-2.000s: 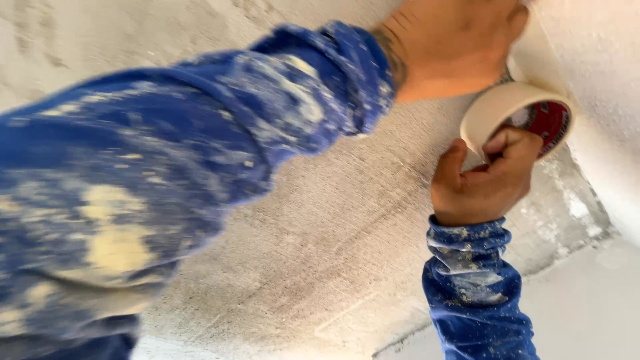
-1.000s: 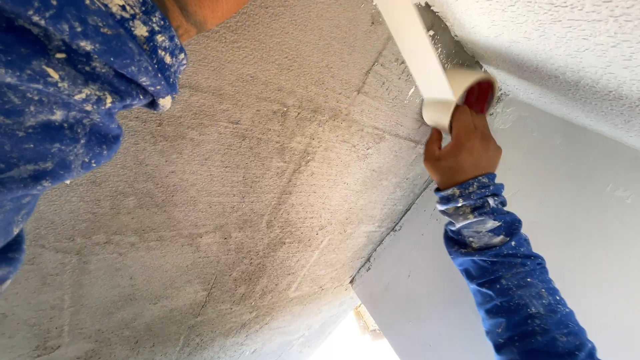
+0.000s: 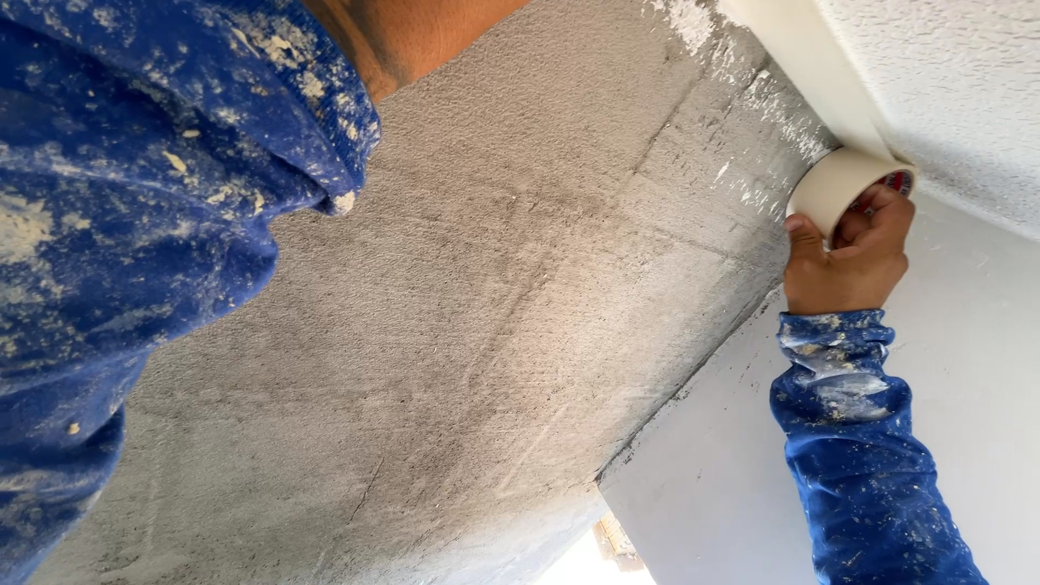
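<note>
My right hand [image 3: 849, 252] grips a roll of cream masking tape [image 3: 833, 191] at the upper right, with the thumb on its outer side and fingers in the red-lined core. From the roll a strip of tape [image 3: 800, 61] runs up and left along the edge between rough grey concrete [image 3: 504, 268] and a white textured surface [image 3: 951, 89]. The roll sits close to the corner there. Of my left arm, the blue sleeve [image 3: 187, 187] spattered with dried plaster or paint and a bare wrist show; my left hand is beyond the top edge.
A smooth light grey wall [image 3: 731, 471] meets the concrete along a dark, rough joint [image 3: 691, 378]. White flaky patches [image 3: 780, 114] mark the concrete beside the tape. Bright light and a small piece of brickwork [image 3: 615, 540] show at the bottom.
Two seconds ago both hands were close together near the roll. My left hand has since left the view. The strip that hung away from the edge a second ago now lies along it.
</note>
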